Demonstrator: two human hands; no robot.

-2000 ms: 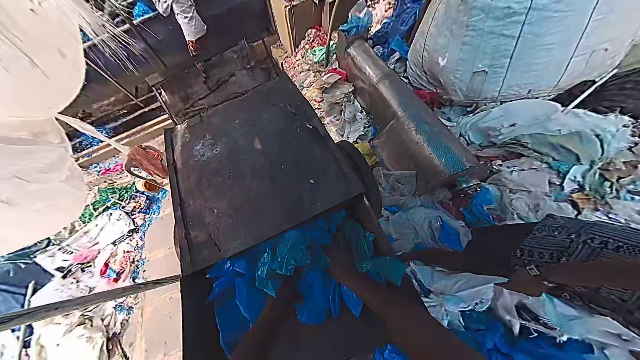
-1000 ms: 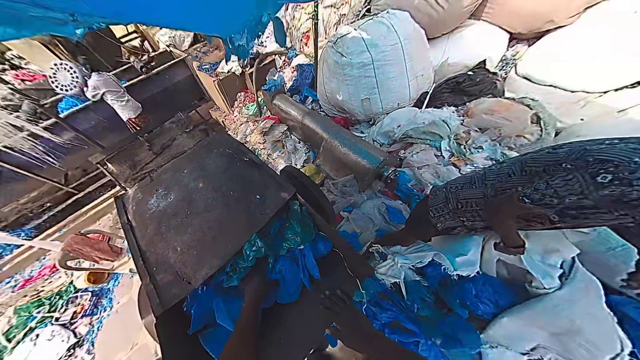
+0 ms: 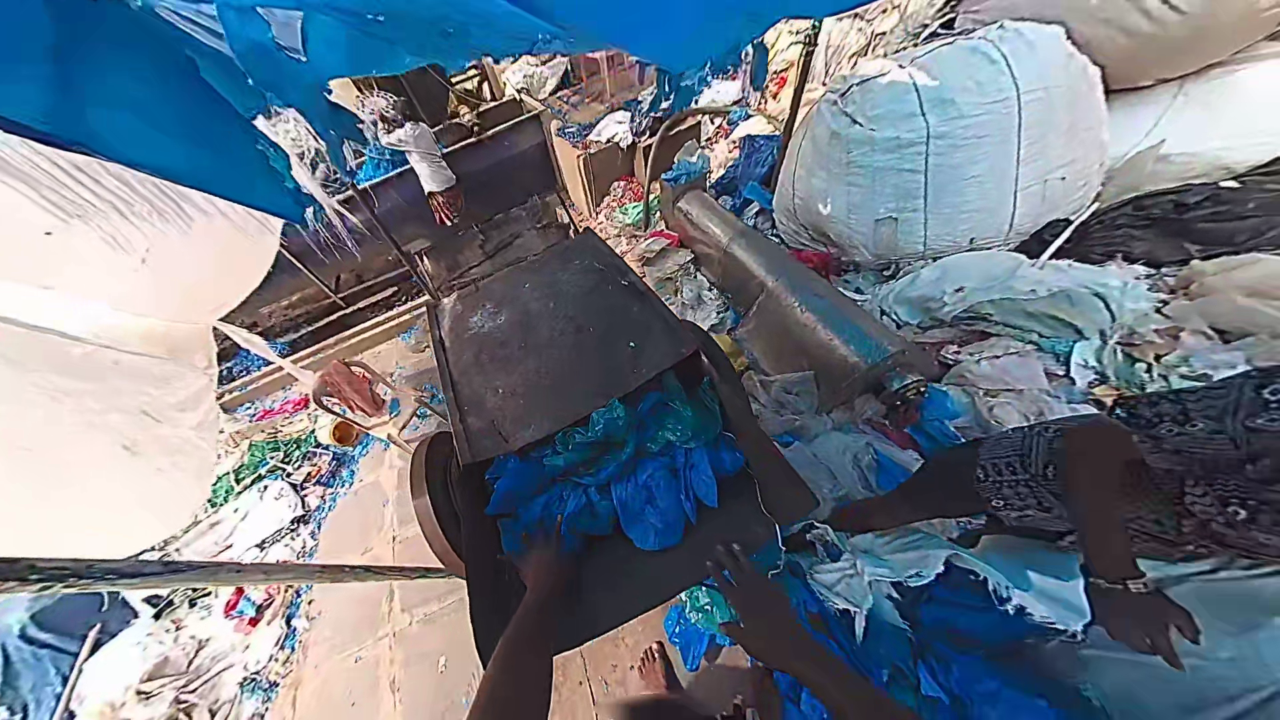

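Crumpled blue plastic bags and film [image 3: 650,490] lie in the mouth of a dark metal machine [image 3: 570,340], on its feed tray, with teal film among them. My left hand [image 3: 545,555] is at the lower left edge of this film; its fingers are partly hidden in it, and whether they grip is unclear. My right hand [image 3: 745,600] is right of the tray's lower edge, fingers spread. A small bunch of blue and teal film [image 3: 695,620] is just below and left of it; no hold on it shows.
A person in patterned clothing [image 3: 1050,470] sits at the right, one hand hanging. Loose blue film [image 3: 960,630] heaps beside them. A metal cylinder [image 3: 790,300] and stuffed white sack [image 3: 940,150] lie behind. A wooden pole [image 3: 230,572] crosses left. Another person [image 3: 425,160] stands far back.
My right hand, in the film at the machine's mouth two seconds ago, is now off the tray's right side. The neighbouring person's one hand now hangs lower. The view has shifted.
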